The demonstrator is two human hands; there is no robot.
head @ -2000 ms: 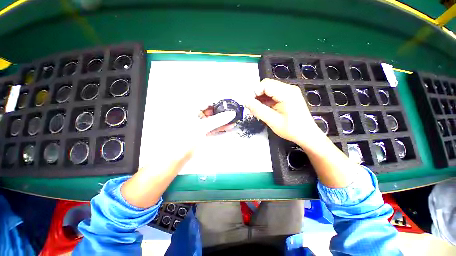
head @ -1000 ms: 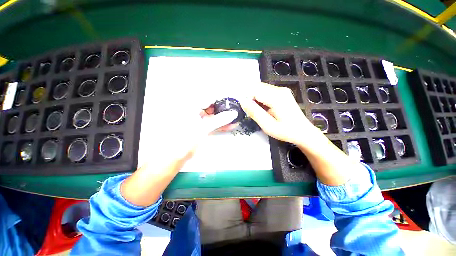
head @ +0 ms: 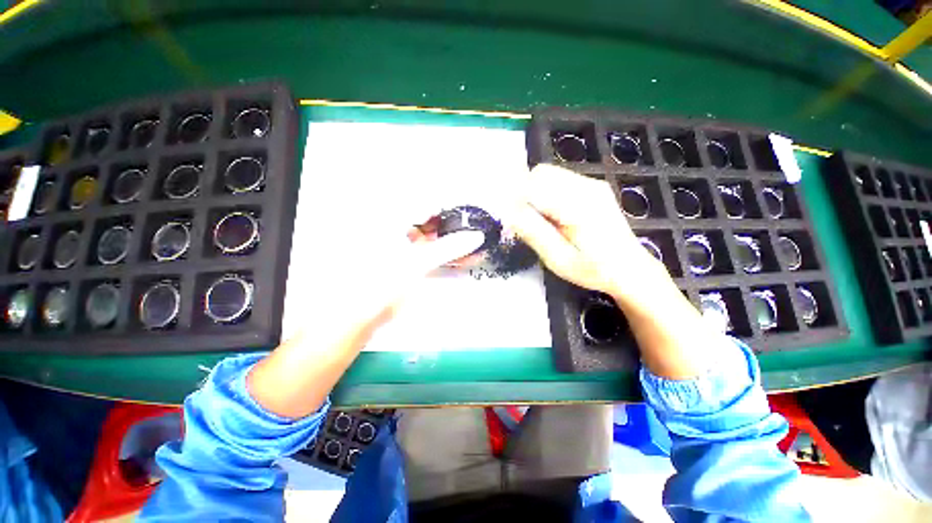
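A round black watch case point(head: 470, 222) is held in my left hand point(head: 393, 271), thumb across its face, above the white paper sheet point(head: 409, 153). My right hand point(head: 583, 230) is just right of the case, fingertips pinched together; whether a small part is between them cannot be told. A pile of small black parts point(head: 511, 255) lies on the sheet below and right of the case, partly hidden by my hands.
Black foam trays with round watches stand left point(head: 143, 220), right point(head: 715, 225) and far right point(head: 899, 235) on the green bench point(head: 429, 61). Another tray point(head: 342, 439) sits below bench level. Red stools point(head: 112, 460) and a person's pale sleeve point(head: 904, 429) show at the sides.
My right hand moved closer to the watch case, then slightly back to the right. My left hand keeps hold of the case. The view has shifted slightly.
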